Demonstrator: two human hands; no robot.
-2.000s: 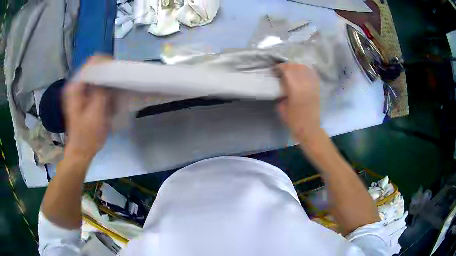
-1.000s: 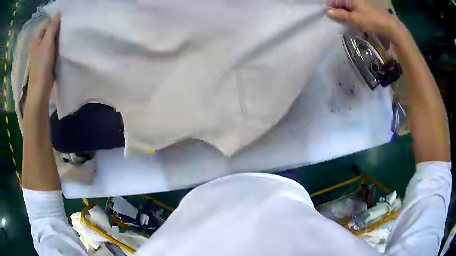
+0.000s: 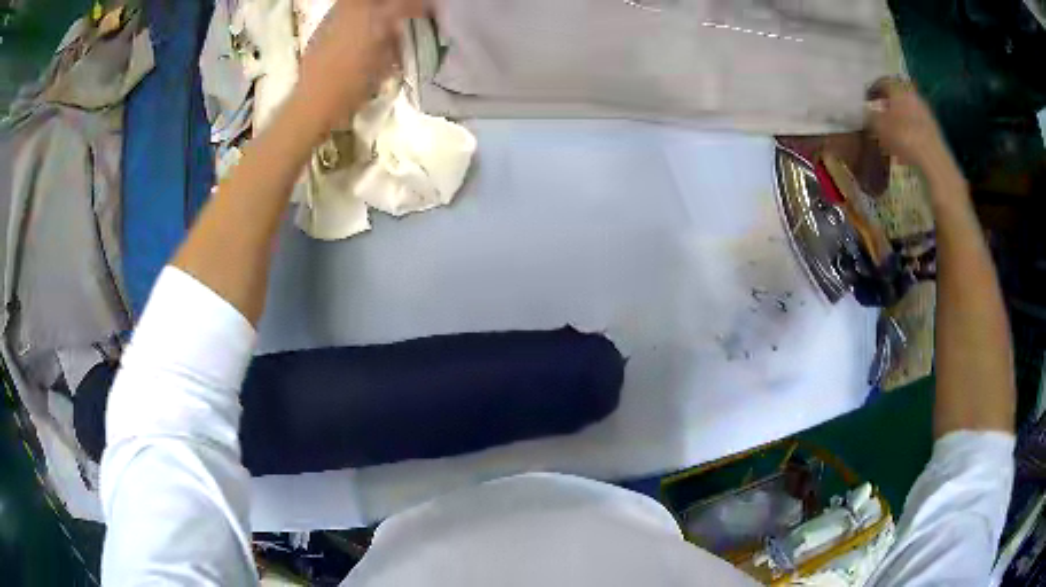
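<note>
A beige-grey garment piece lies across the far side of the table, cut off by the top edge of the picture. My right hand grips its right corner beyond the iron. My left hand is at the piece's left end, blurred and partly cut off by the top edge; its hold is unclear. The dark navy pressing roll lies bare along the table's near side. The steam iron rests on its side at the right.
Crumpled cream cloth pieces lie below my left hand. Grey garment pieces and a blue strip are at the left. A yellow-framed trolley with white cloth stands below the near edge. The table has dark stains near the iron.
The garment piece has moved from over the roll and table centre to the far side. Both hands have moved with it, the left towards the middle. The roll and cream cloths are uncovered.
</note>
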